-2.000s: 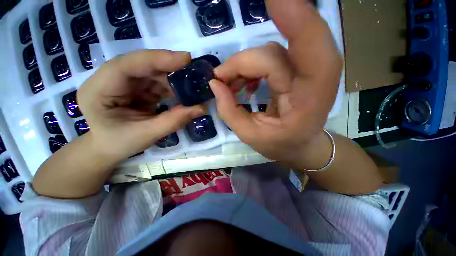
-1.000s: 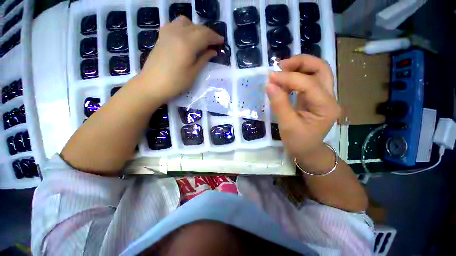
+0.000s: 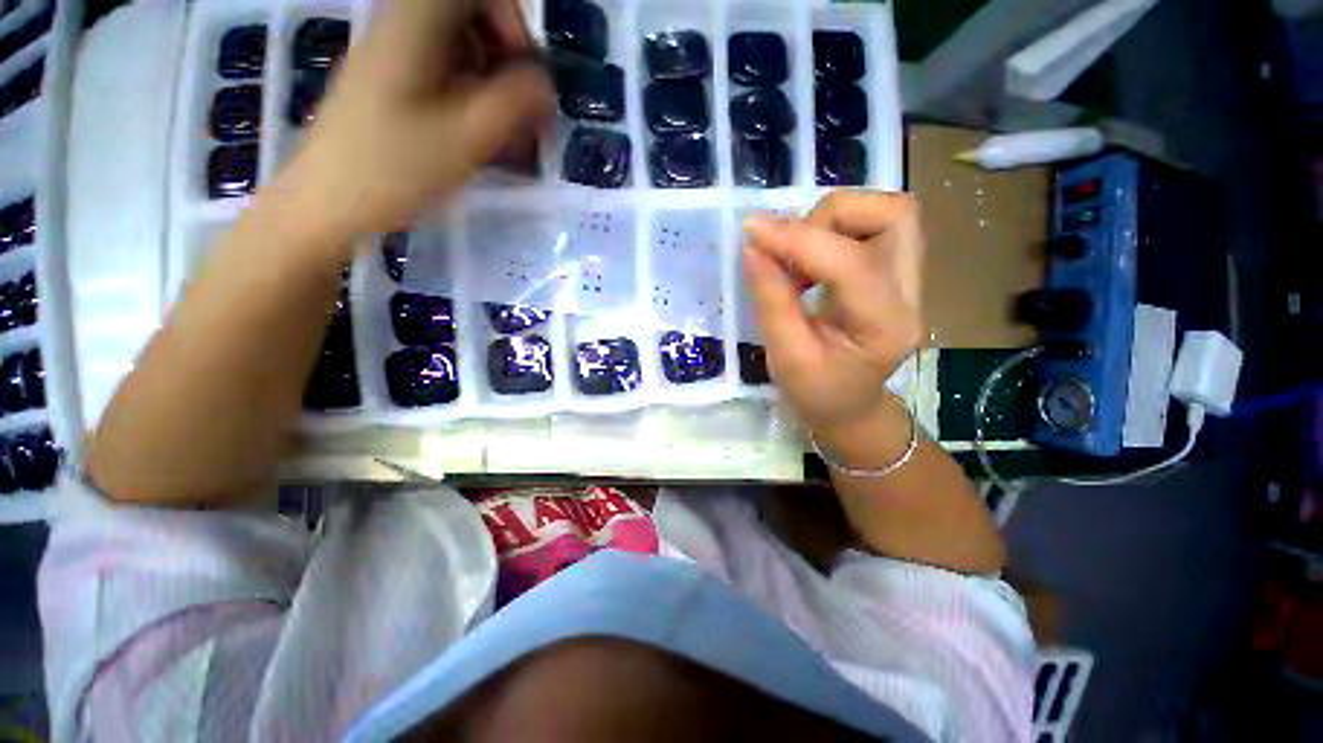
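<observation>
The white blister tray (image 3: 211, 218) holds rows of black glossy housings (image 3: 679, 105). A translucent adhesive sheet (image 3: 551, 261) with groups of tiny dark dots lies across the middle of the tray. My left hand (image 3: 421, 109) is blurred over the upper left of the tray; its fingertips are near the housings there, and whether it holds one cannot be told. My right hand (image 3: 842, 298) is over the tray's right side, past the sheet's right end, with thumb and index fingertips pinched together. Anything between those fingertips is too small to see.
A second tray with housings (image 3: 22, 312) is at the far left. Right of the tray are a brown board (image 3: 965, 247), a blue controller box (image 3: 1091, 298) with a gauge, a white pen-like stick (image 3: 1037, 145), a thin clear tube and a white power adapter (image 3: 1206, 370).
The housing held between both hands two seconds ago is no longer between them. My left hand moved to the upper tray, then further up and left. My right hand moved away to the sheet's right end.
</observation>
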